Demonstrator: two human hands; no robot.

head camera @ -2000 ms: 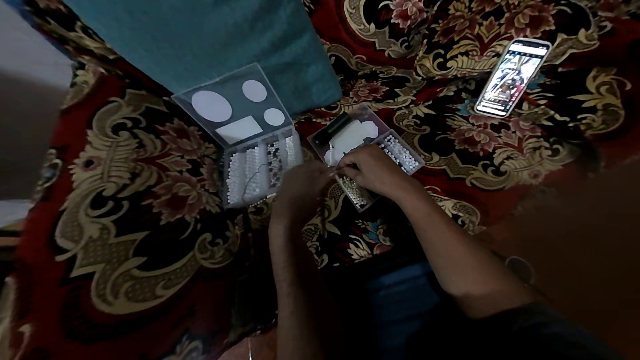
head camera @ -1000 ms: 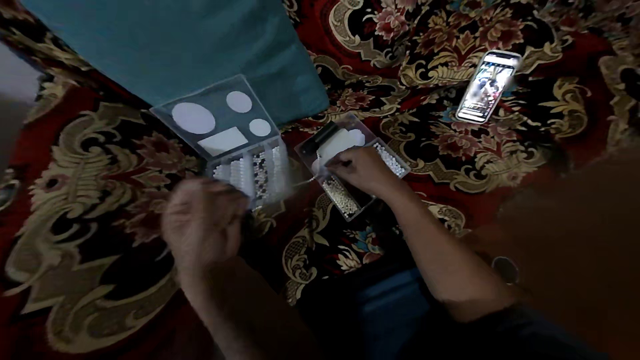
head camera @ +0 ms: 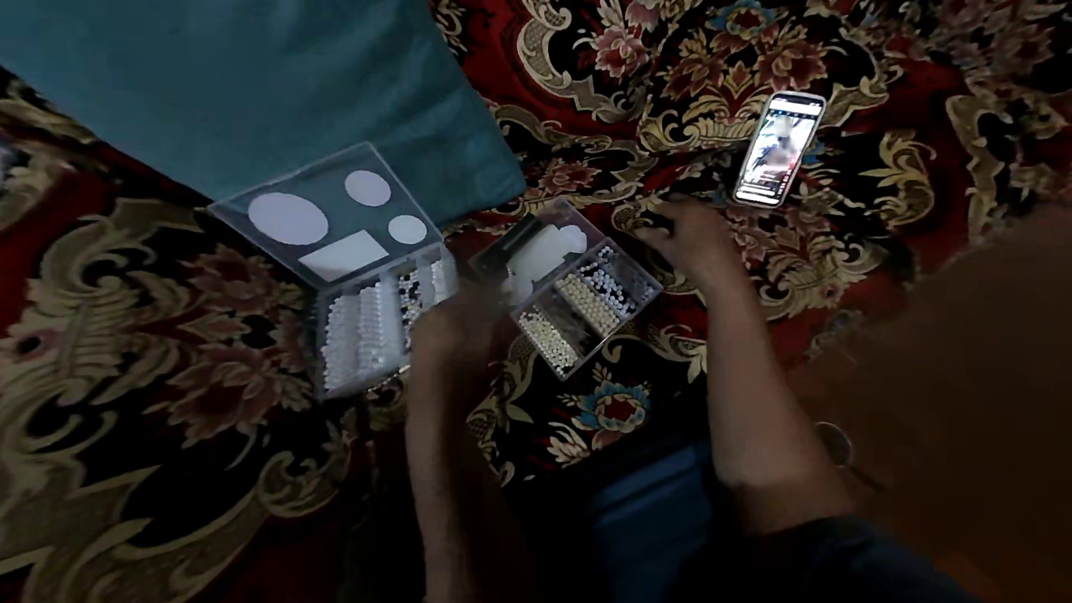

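Note:
Two clear plastic compartment boxes of beads lie open on a patterned fabric. The left box [head camera: 360,389] holds rows of white beads, with one row of mixed dark and light ones; its raised lid [head camera: 314,222] bears pale oval and rectangular labels. In the right box [head camera: 641,301] are cream and white beads in separate compartments. My left hand [head camera: 461,322], dark and blurred, is between the two boxes at the left box's right edge; whether it holds anything is unclear. Beyond the right box, near the phone, my right hand [head camera: 691,239] hovers with its fingers apart, holding nothing visible.
A smartphone [head camera: 779,151] with a lit screen lies at the upper right. The teal cushion [head camera: 335,92] stands behind the left box's lid. A small round ring-like object [head camera: 835,444] is at the lower right, beside my right forearm.
My right hand has left the right box and moved right, toward the phone, uncovering the bead compartments. My left hand has come back from the left to between the boxes.

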